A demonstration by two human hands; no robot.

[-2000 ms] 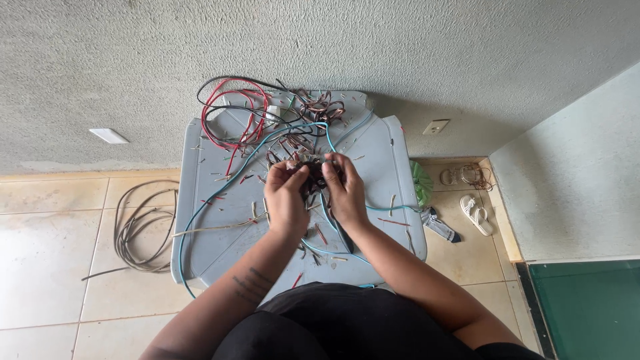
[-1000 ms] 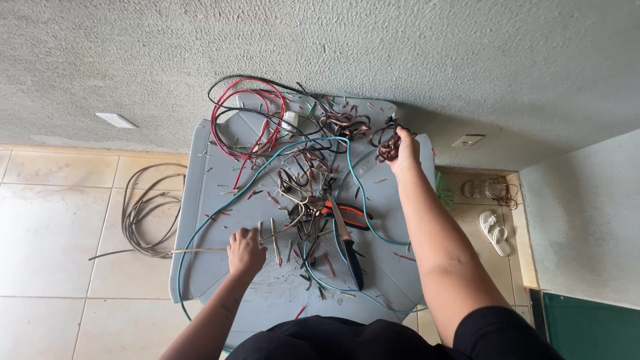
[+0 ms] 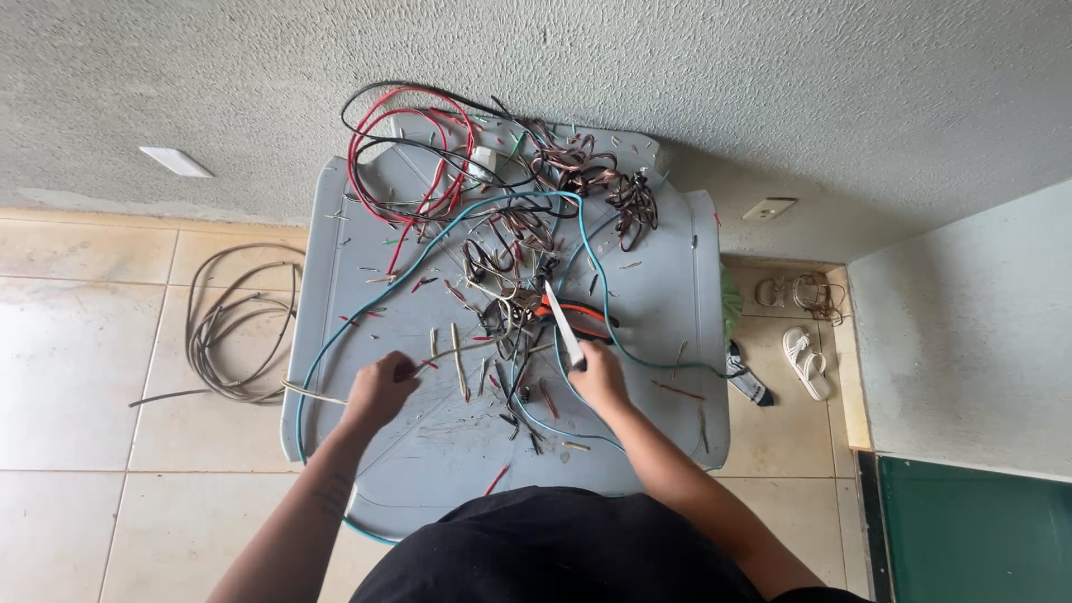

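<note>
At the left of the grey plastic table (image 3: 662,427), my left hand (image 3: 381,387) is closed around a thin beige cable (image 3: 456,350). My right hand (image 3: 599,375) grips a knife by its handle, its pale blade (image 3: 561,322) pointing up and left over the table. Pliers with orange and black handles (image 3: 586,313) lie just beyond that blade. Around them are a pile of wire pieces and insulation scraps (image 3: 511,335). A long blue wire (image 3: 444,230) loops across the table. Bundles of brown wire (image 3: 634,205) lie at the far right.
Coiled red wire (image 3: 398,92) and black wire lie at the table's far left by a white plastic piece (image 3: 482,164). A grey cable coil (image 3: 201,335) is on the tiled floor at left. Sandals (image 3: 806,363) and a sock (image 3: 748,377) lie at right, below the wall.
My right hand has let go of the brown wire bundle, come back toward me and taken up the knife, which lay beside the pliers. My left hand still holds the beige cable.
</note>
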